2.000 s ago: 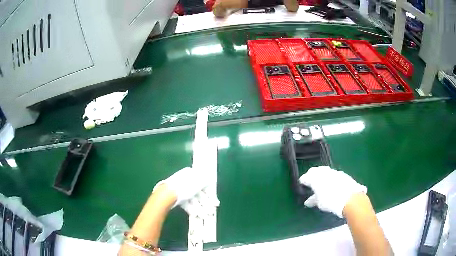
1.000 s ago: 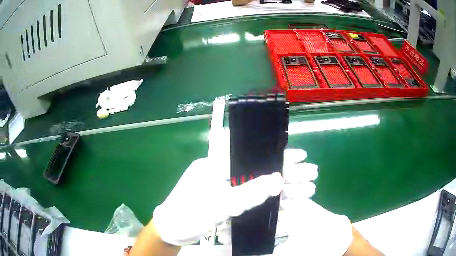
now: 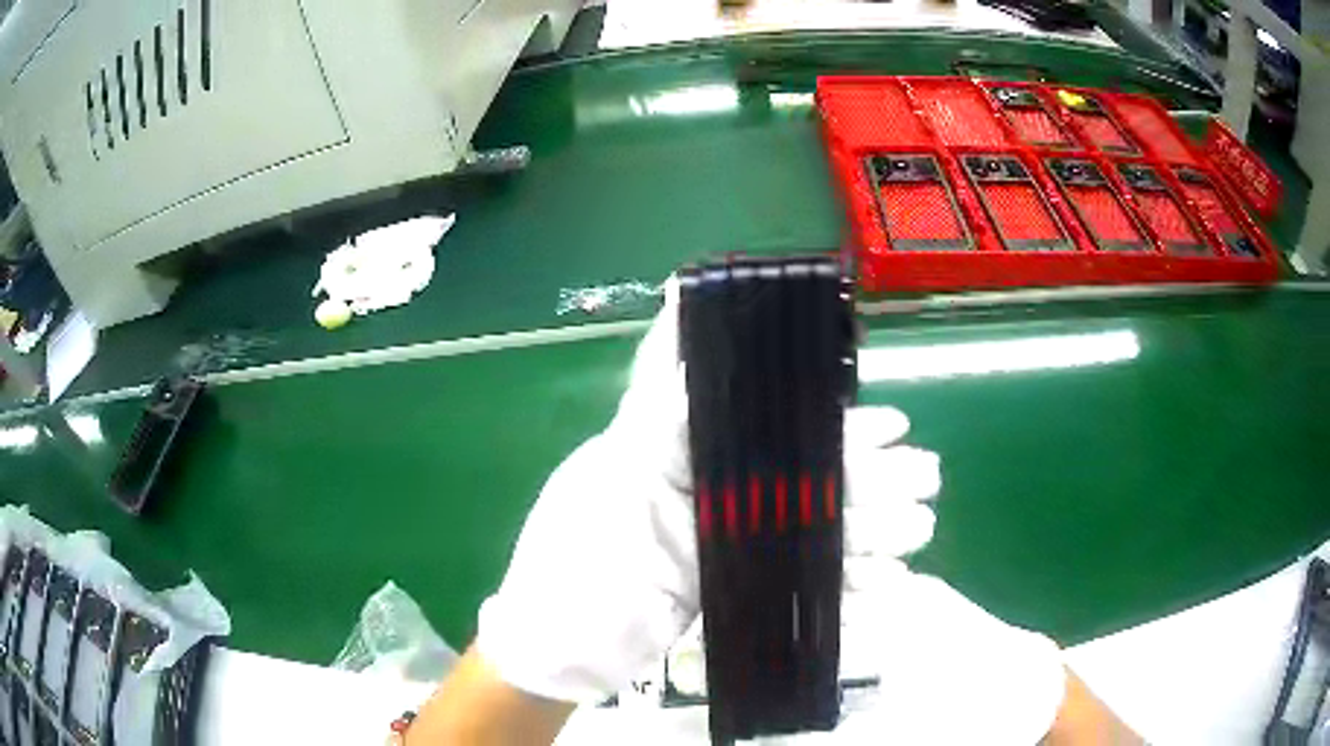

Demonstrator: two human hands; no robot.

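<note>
A thick black ribbed stack of phone middle frames [image 3: 770, 394] stands upright close in front of me, its long edge side towards the camera, with a row of short red marks across it. My left hand [image 3: 598, 561], in a white glove, holds the stack from its left side. My right hand [image 3: 919, 627], also in a white glove, holds it from the right, with fingers along its right side. The white strip seen before is hidden behind my left hand and the stack.
A red tray [image 3: 1072, 268] with several frames lies beyond the near belt. A frame stack [image 3: 152, 445] lies at left on the green belt. A dark tray with frames [image 3: 73, 641], a clear bag [image 3: 391, 634] and a single frame [image 3: 1308, 656] lie along the near edge. A crumpled white cloth [image 3: 384, 264] lies near the machine.
The stack was lifted off the belt by my right hand and is now in both hands, turned edge-on. My left hand has left the white strip. Lately the red marks show fully across the stack.
</note>
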